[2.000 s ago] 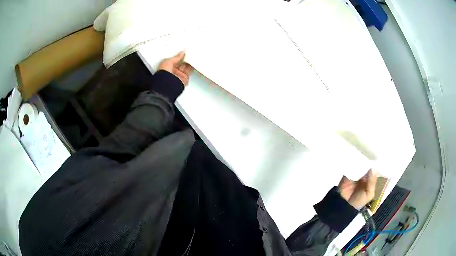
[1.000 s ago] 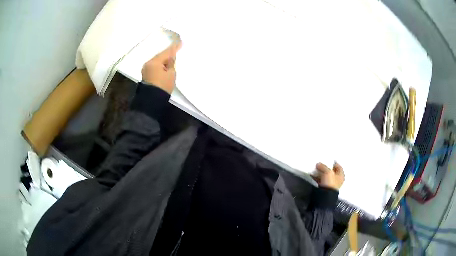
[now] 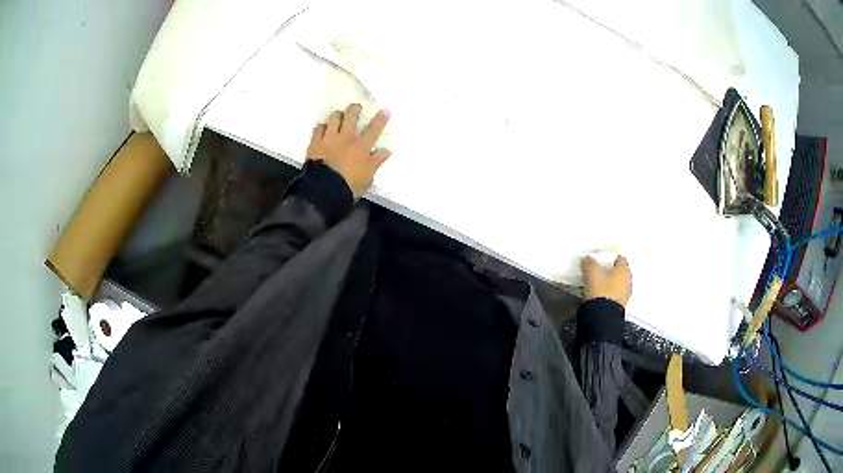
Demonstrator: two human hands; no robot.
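A cream fabric panel (image 3: 499,139), washed out to white, lies over the white table along its front edge. My left hand (image 3: 351,152) lies on its left part, palm down, fingers spread, beside a small raised fold. My right hand (image 3: 606,279) touches the cloth near the front edge at the right; whether it grips the cloth is unclear. The steam iron (image 3: 741,155) stands at the table's right side on a dark rest pad (image 3: 708,157), with its yellow handle to the right.
Thicker cream cloth (image 3: 171,92) drapes over the table's left end. A brown cardboard roll (image 3: 111,212) is below it. A red-and-black steam generator (image 3: 802,231) and blue hoses (image 3: 786,374) are at the right. A bin of scraps (image 3: 712,439) sits below, front right.
The panel's near edge has come down flat along the table front. My left hand has gone from a raised pinch to lying spread on the cloth. The iron has come into view as the view shifted.
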